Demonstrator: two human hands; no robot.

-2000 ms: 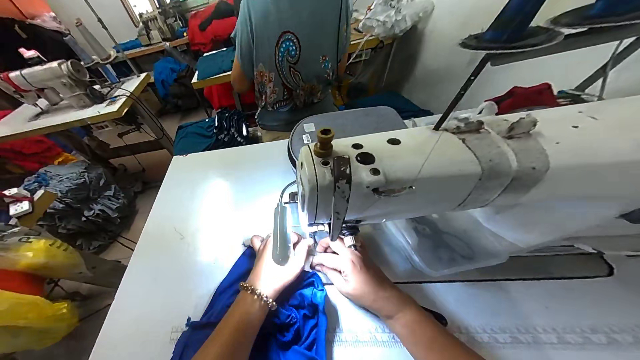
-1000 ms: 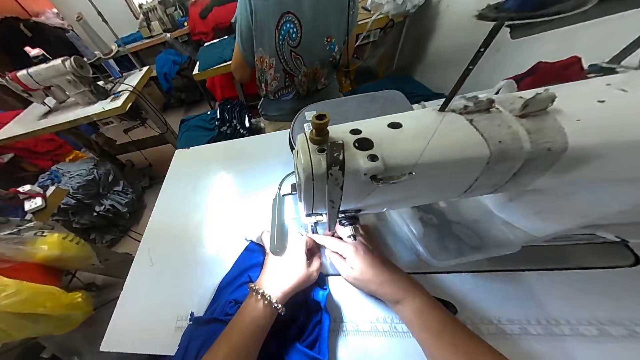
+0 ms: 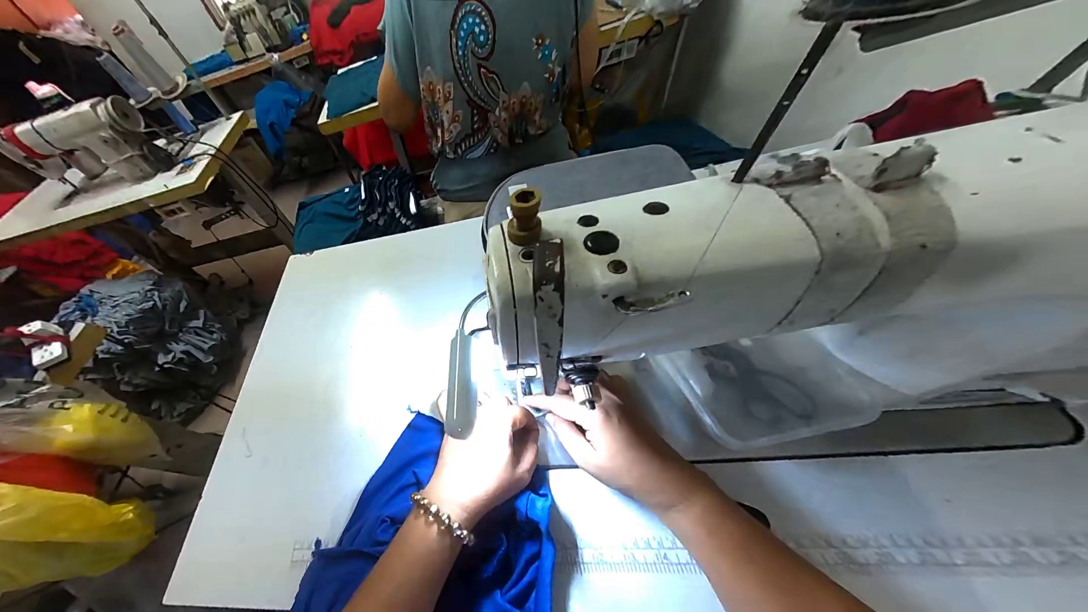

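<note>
A white industrial sewing machine (image 3: pixel 680 255) reaches across the table from the right, its needle area lit by a lamp (image 3: pixel 460 382) on a bent cable. Just in front of the presser foot is my left hand (image 3: pixel 486 455), with a beaded bracelet on the wrist, pressed on blue fabric (image 3: pixel 416 518). The fabric spreads under that forearm toward the table's near edge. My right hand (image 3: pixel 608 433) lies to the right of the foot, thumb and fingers pointing at the left fingertips. Glare and the machine head hide what the fingertips of both hands pinch.
Behind the machine head is a grey padded chair (image 3: pixel 595 174); beyond it a person (image 3: pixel 489 85) stands or sits. A clear plastic tray (image 3: pixel 765 395) lies under the arm. Measuring tape markings (image 3: pixel 629 557) run along the front. Another sewing machine (image 3: pixel 81 140) and cloth piles (image 3: pixel 153 340) are at left.
The view has shifted slightly. Both hands stay close to the presser foot, with the blue fabric still under the left forearm.
</note>
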